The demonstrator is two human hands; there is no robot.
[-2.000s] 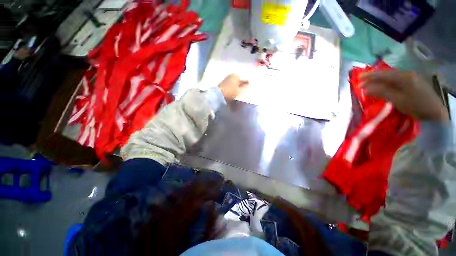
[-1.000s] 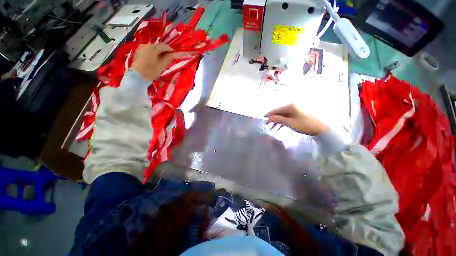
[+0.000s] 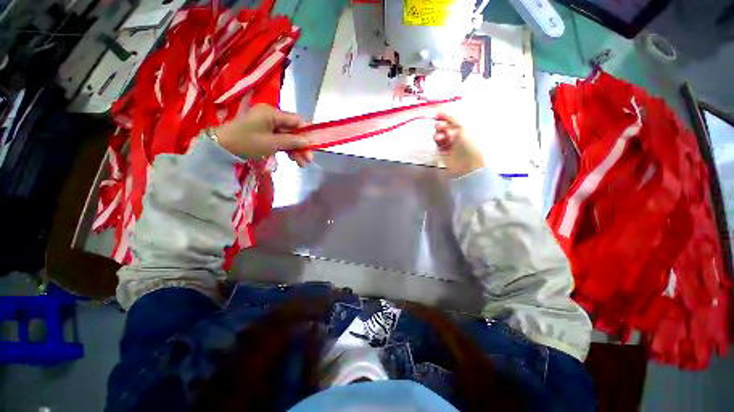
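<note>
A red strap [image 3: 366, 127] with a pale stripe is stretched across the front of the white sewing plate [image 3: 338, 100], below the sewing machine head [image 3: 430, 40]. My left hand [image 3: 261, 134] grips its left end between thumb and fingers, beside the left pile of straps [image 3: 173, 88]. My right hand [image 3: 456, 145] is at the strap's right part, fingers bent and fingertips close to its edge; whether they pinch it is hard to tell. The strap's right tip points past my right fingertips, in front of the needle area.
The right pile of red straps [image 3: 636, 201] lies right of the shiny metal table plate [image 3: 362, 209]. A white elongated attachment [image 3: 539, 16], a dark screen [image 3: 620, 12] and a white ring [image 3: 661, 47] are at top right. A blue stool [image 3: 40, 328] stands at lower left.
My left hand has come down and right from the left pile, now with a strap in it. My right hand has moved slightly up to the strap. The view has shifted a little.
</note>
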